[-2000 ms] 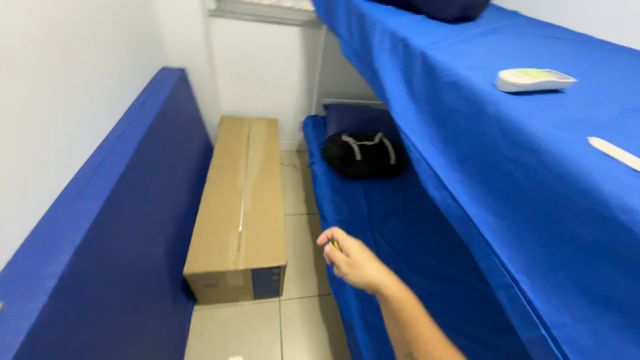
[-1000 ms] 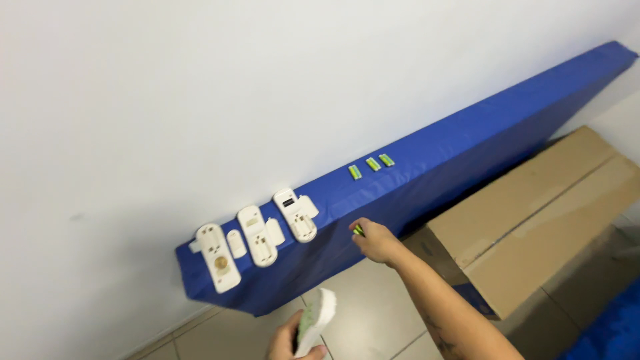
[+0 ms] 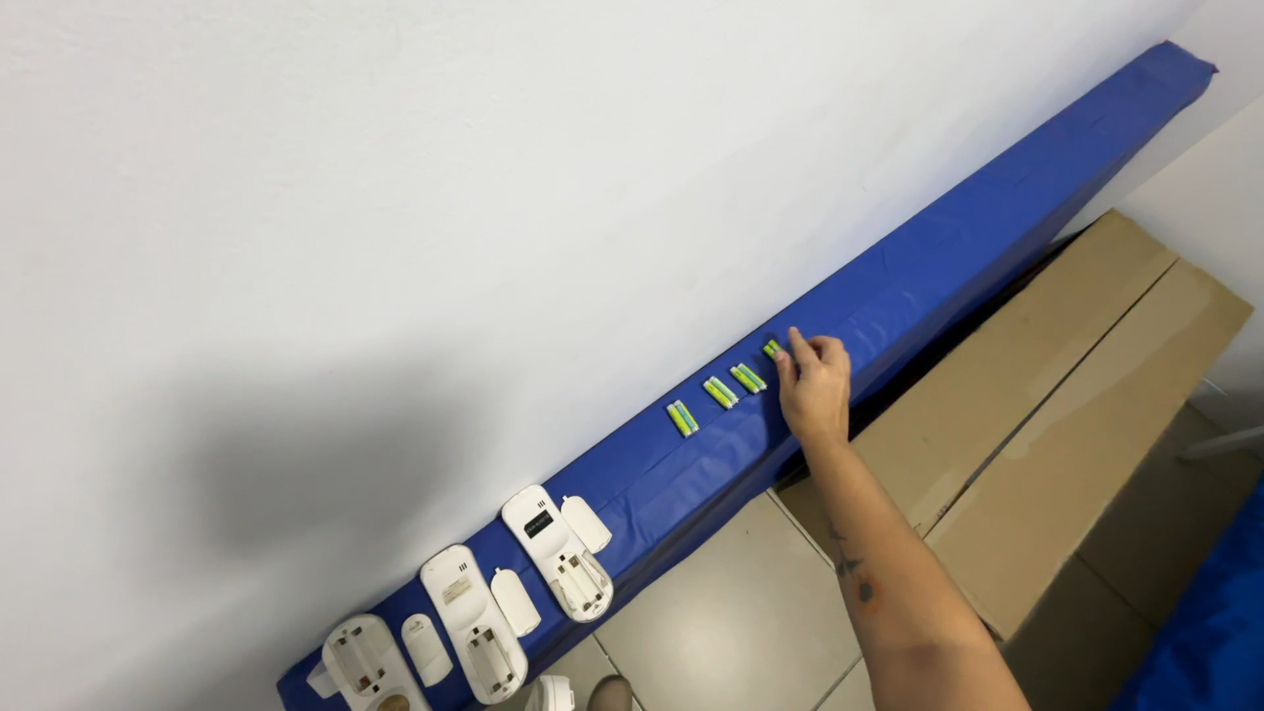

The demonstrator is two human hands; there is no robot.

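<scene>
My right hand (image 3: 816, 383) is over the blue padded ledge (image 3: 918, 257), its thumb and forefinger at a pair of green batteries (image 3: 772, 349); whether it grips them is unclear. To its left lie several more pairs of green batteries (image 3: 720, 392) in a row. Further down the ledge, several white remote controls (image 3: 558, 553) lie back up with empty battery bays, their loose covers (image 3: 586, 523) beside them. At the bottom edge part of a white device (image 3: 551, 694) shows, where my left hand is out of view.
A long cardboard box (image 3: 1047, 425) stands on the tiled floor (image 3: 726, 602) beside the ledge. The white wall (image 3: 395, 197) runs along the ledge's other side. Blue fabric (image 3: 1210, 612) shows at the lower right, and the tip of a shoe (image 3: 610, 694) at the bottom.
The view has swung from the bunk to the ledge. My right hand has moved to the ledge with the batteries it carried, beyond the other pairs. My left hand has left the view.
</scene>
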